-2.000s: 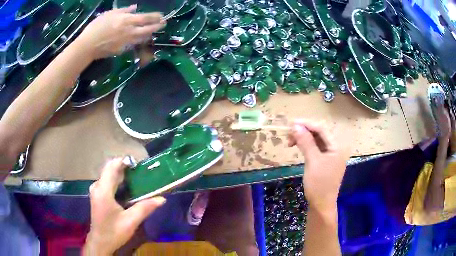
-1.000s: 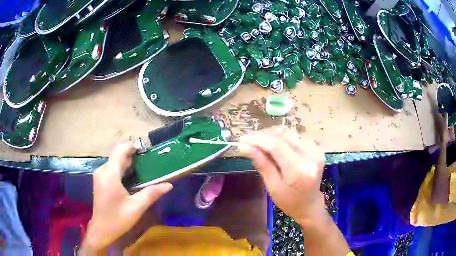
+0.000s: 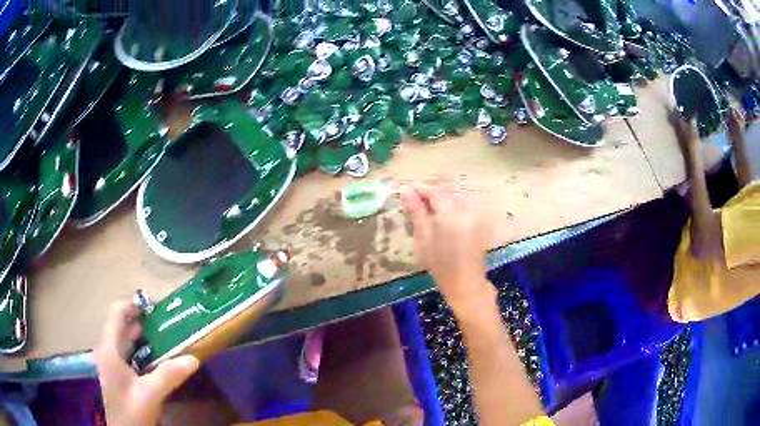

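Observation:
My left hand [image 3: 137, 366] grips a glossy green housing [image 3: 204, 299] by its near end. The housing is tilted up to the right over the bench edge, tan underside towards me, with a silvery and red spot at its far end. My right hand [image 3: 450, 241] is blurred, its fingertips just right of the small pale green glue dish [image 3: 363, 200]. A faint pale streak lies between dish and fingers; I cannot tell if the thin stick is held. Dark stains surround the dish.
A large housing [image 3: 212, 187] lies left of the dish. A heap of small green pieces [image 3: 392, 83] is behind it, with stacked housings [image 3: 567, 91] to the right. A blue crate [image 3: 417, 349] of pieces is below the bench. Another person's yellow sleeve [image 3: 708, 266] is at right.
The stick tip was on the housing a second ago; my right hand has since moved back beside the dish. The housing sits lower left in view and now shows red at its far end.

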